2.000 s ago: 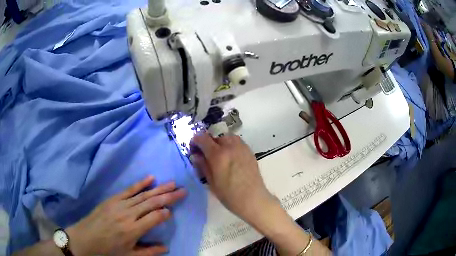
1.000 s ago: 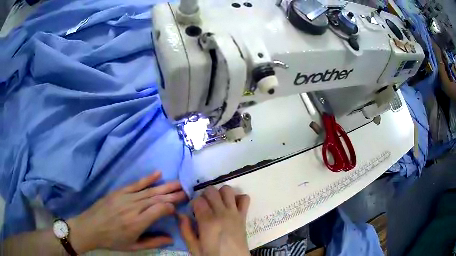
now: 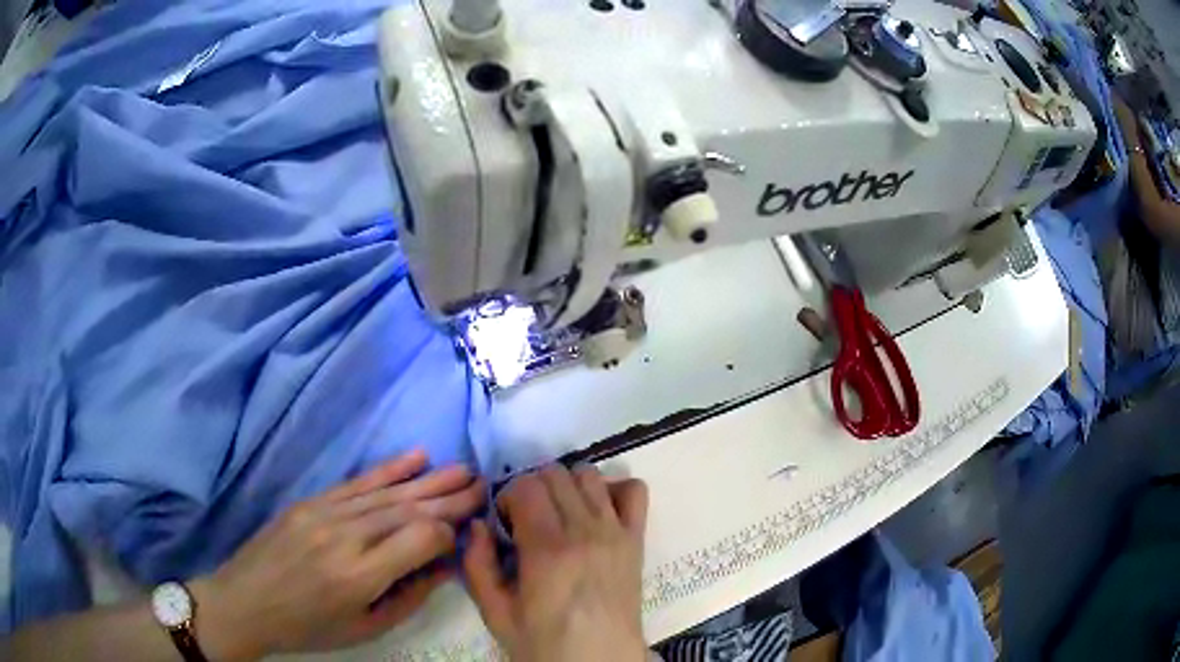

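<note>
The light blue garment piece [image 3: 246,310] lies in folds left of the white brother sewing machine [image 3: 725,142], its right edge running from the lit needle area [image 3: 502,343] towards me. My left hand [image 3: 343,550] lies on the cloth near the edge, fingers close together and pointing right. My right hand [image 3: 563,550] is just right of it, fingers curled, with thumb and fingertips pinching the cloth edge. The fingertips of both hands nearly meet. The needle and presser foot are lost in the lamp glow.
Red-handled shears [image 3: 875,369] lie under the machine arm. A printed ruler [image 3: 828,511] runs along the table's front edge. Blue cloth pieces [image 3: 912,601] are below the table at right. A person's arm [image 3: 1152,175] shows at the far right.
My right hand has moved from beside the needle down towards me to the cloth edge. My left hand has shifted slightly right. The machine sits further right in view.
</note>
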